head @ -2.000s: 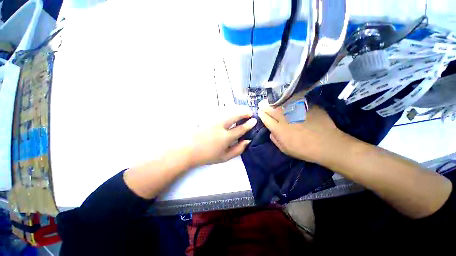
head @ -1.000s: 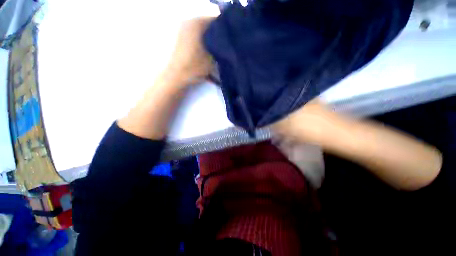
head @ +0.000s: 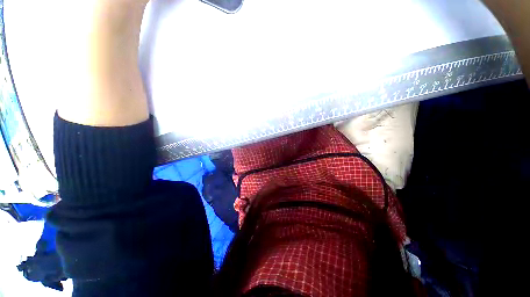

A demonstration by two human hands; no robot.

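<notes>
The white machine table (head: 279, 64) fills the upper part of the view. My left forearm, in a black ribbed cuff, reaches up over its left side; my left hand is cut off by the top edge. Only part of my right arm shows at the upper right edge, and my right hand is out of the picture. The navy garment, the needle and the machine head are not in view. A small grey, dark-edged piece (head: 225, 4) shows at the top edge.
A grey measuring tape (head: 348, 103) with number marks runs along the table's front edge. Below it are a red checked apron (head: 314, 232), a pale cloth (head: 386, 139) and blue material (head: 224, 238). Dark cloth (head: 43, 270) lies at the lower left.
The view has swung down, so the machine head, labels and navy garment have left the picture. Both hands have moved from the garment area to beyond the picture's upper edges.
</notes>
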